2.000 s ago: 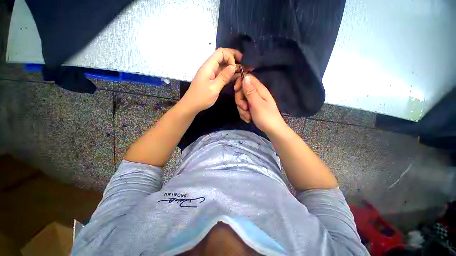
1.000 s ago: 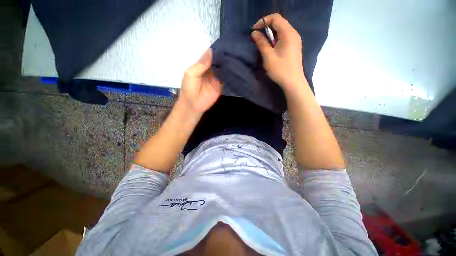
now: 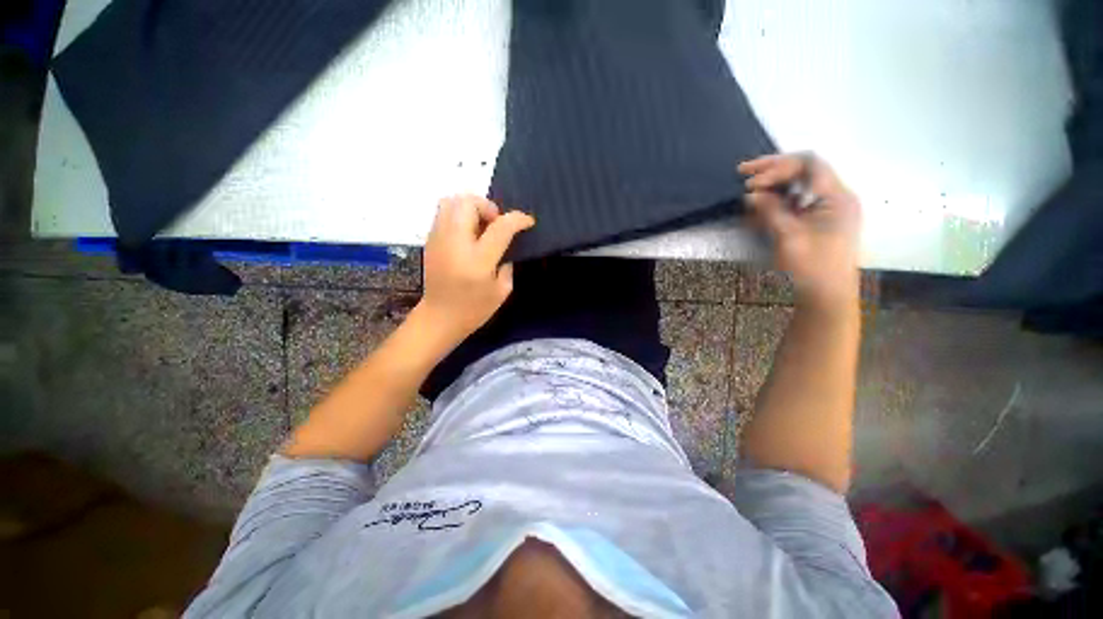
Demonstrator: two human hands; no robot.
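Note:
A dark pinstriped trouser leg (image 3: 617,133) lies spread on the white tabletop, its straight lower end at the table's front edge. My left hand (image 3: 468,260) pinches the cloth at the lower left corner of the hem. My right hand (image 3: 813,224) is at the lower right corner of the hem, blurred. A small pale and dark thing, perhaps the thread snips (image 3: 798,192), shows in the right hand. Whether the right fingers also grip the cloth is hard to tell.
Other dark striped cloth (image 3: 218,97) lies on the table at left, a part hanging over the front edge. More dark cloth (image 3: 1052,230) lies at the right edge. A red item (image 3: 937,556) is on the speckled floor (image 3: 351,345) at lower right. Brown cardboard is at lower left.
The bunched trouser end is now spread flat on the table. My hands have moved apart to its two lower corners, the right hand going right and down since a second ago.

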